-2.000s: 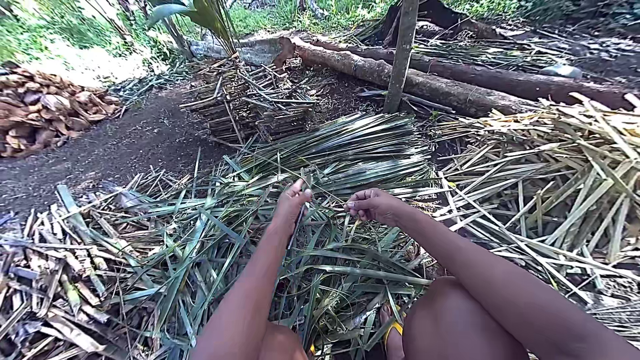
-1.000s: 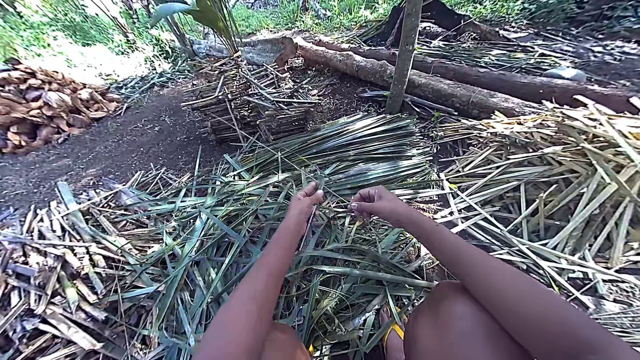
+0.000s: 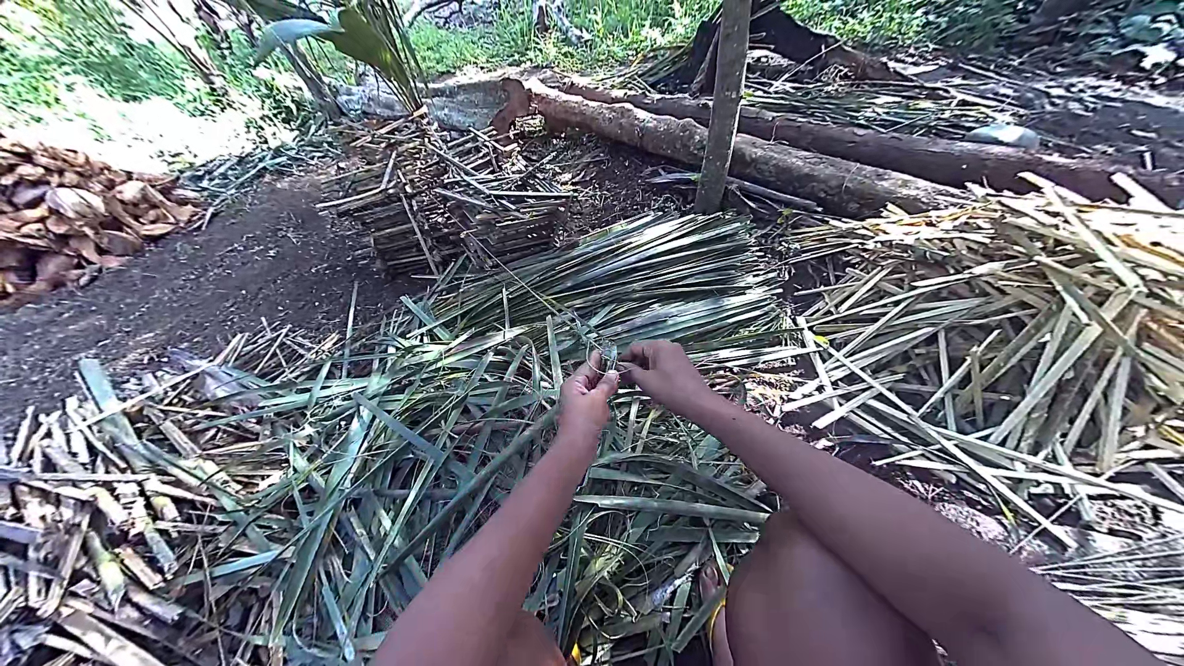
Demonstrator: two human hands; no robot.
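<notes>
My left hand (image 3: pixel 588 396) pinches a thin green leaf strip (image 3: pixel 606 356) above the heap of cut leaves. Close against it on the right, my right hand (image 3: pixel 659 370) has its fingertips at the same strip, which bends in a small loop between the two hands. A long thin stem reaches from there toward the upper left. Loose green palm-like leaf strips (image 3: pixel 370 462) lie beneath and to the left of my hands. Just beyond them, long green leaves (image 3: pixel 638 268) are laid side by side in a layered pile.
A stack of cut stalks (image 3: pixel 453 199) stands beyond the leaves, near a thin upright post (image 3: pixel 724 111) and long logs (image 3: pixel 786 157). Pale dry strips (image 3: pixel 1036 342) are heaped at right, coconut husks (image 3: pixel 74 213) at far left. Cut stalk pieces (image 3: pixel 102 536) lie at lower left.
My hands, apart in both earlier frames, have come together at the strip. The right hand has moved left toward the left hand.
</notes>
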